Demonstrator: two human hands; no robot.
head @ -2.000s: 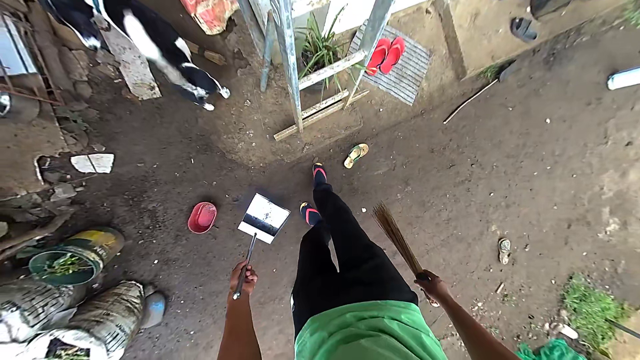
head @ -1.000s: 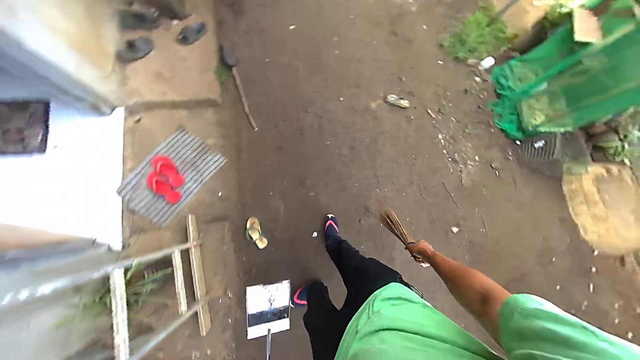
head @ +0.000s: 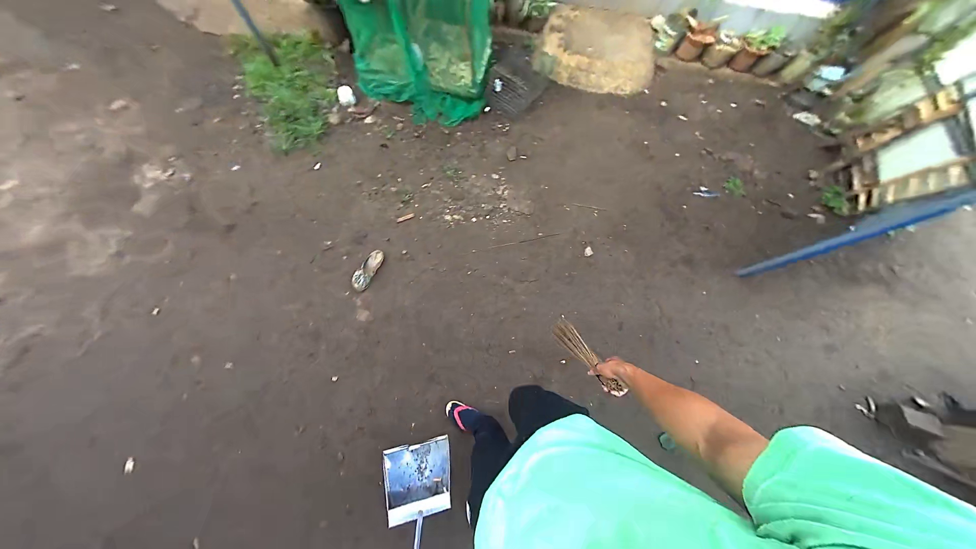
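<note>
My right hand (head: 612, 376) is closed around the bound end of a short stick broom (head: 577, 345), its bristles pointing up and left above the dirt ground. Left of my legs, a long-handled metal dustpan (head: 417, 476) shows its pan with dark debris on it. The dustpan's handle (head: 418, 529) runs out of the bottom edge of the view, and my left hand is outside the frame. My foot in a flip-flop with a pink strap (head: 459, 414) stands just above and right of the pan.
A worn shoe (head: 367, 271) lies on the soil ahead. Farther off are green netting (head: 427, 61), a grass tuft (head: 286, 88), a large flat stone (head: 596, 49) and potted plants (head: 695, 43). A blue bar (head: 846, 238) juts in at right, near wooden slats (head: 919, 179).
The view has swung far to the right; the doorway, mat and red slippers have left it. My left hand, seen on the dustpan handle two seconds ago, is out of frame. The broom stays in my right hand.
</note>
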